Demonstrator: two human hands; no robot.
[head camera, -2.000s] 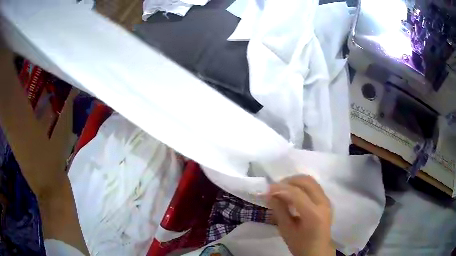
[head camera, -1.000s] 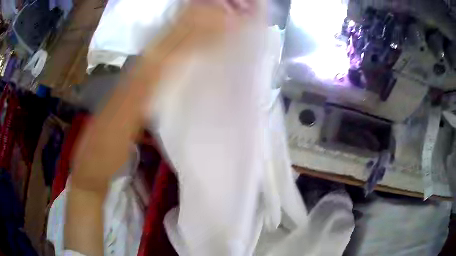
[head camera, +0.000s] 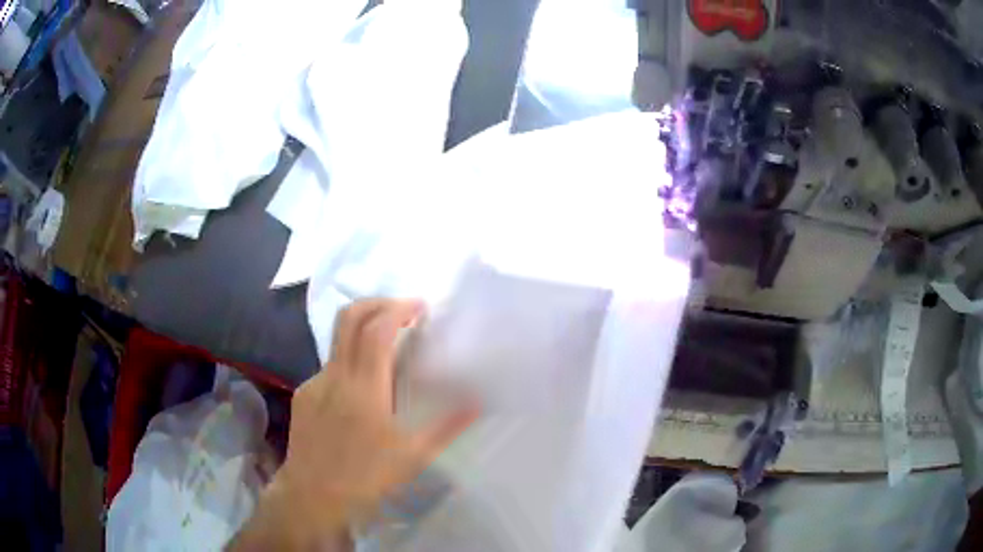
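A large white cloth panel (head camera: 517, 216) lies in front of me, badly overexposed, its right edge reaching the needle area (head camera: 681, 173) of the overlock machine. A greyish, blurred lower part of cloth hangs towards the lap. My left hand (head camera: 361, 415) comes from the lower left and rests on the cloth's left side, fingers bent and thumb spread apart from them. I see no clear pinch of cloth. My right hand is not in view. The presser foot is lost in glare.
More white pieces (head camera: 221, 119) lie on the dark grey table (head camera: 205, 280), beside brown cardboard (head camera: 108, 216). A red basket (head camera: 135, 394) with white cloth is at lower left. A label tape (head camera: 898, 377) hangs over the machine's edge at right.
My left hand has come down from the top of the view to the cloth's left side. The cloth has gone from hanging in front of me to spread at the needle area. The view has shifted right.
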